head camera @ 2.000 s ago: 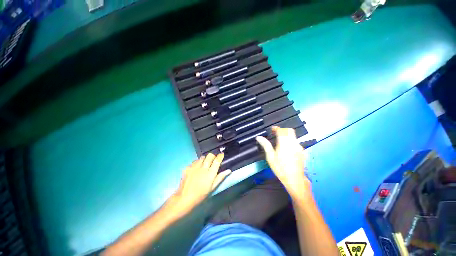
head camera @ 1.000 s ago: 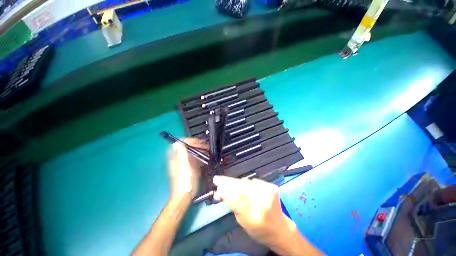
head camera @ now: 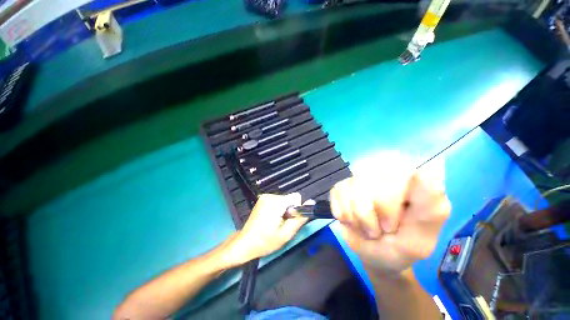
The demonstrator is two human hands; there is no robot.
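A black stick unit with a silvery part (head camera: 304, 211) is held between my hands over the front edge of the tray. My left hand (head camera: 272, 219) grips its hub end, and dark legs spread up and down from that hand. My right hand (head camera: 390, 209) is closed round the black end of the unit, which is mostly hidden in the fist. The black slotted tray (head camera: 325, 169) lies beyond my hands with several black sticks with silvery tips in its grooves.
A green-topped bench (head camera: 112, 219) carries the tray. At the right is a blue table with a control box with a red button (head camera: 455, 249) beside dark machinery (head camera: 531, 250). A pale arm with a yellow band (head camera: 430, 22) hangs over the bench's far side.
My hands have taken a unit from the tray's near end and raised it. Its legs are spread, and my right hand has moved out to the right along it.
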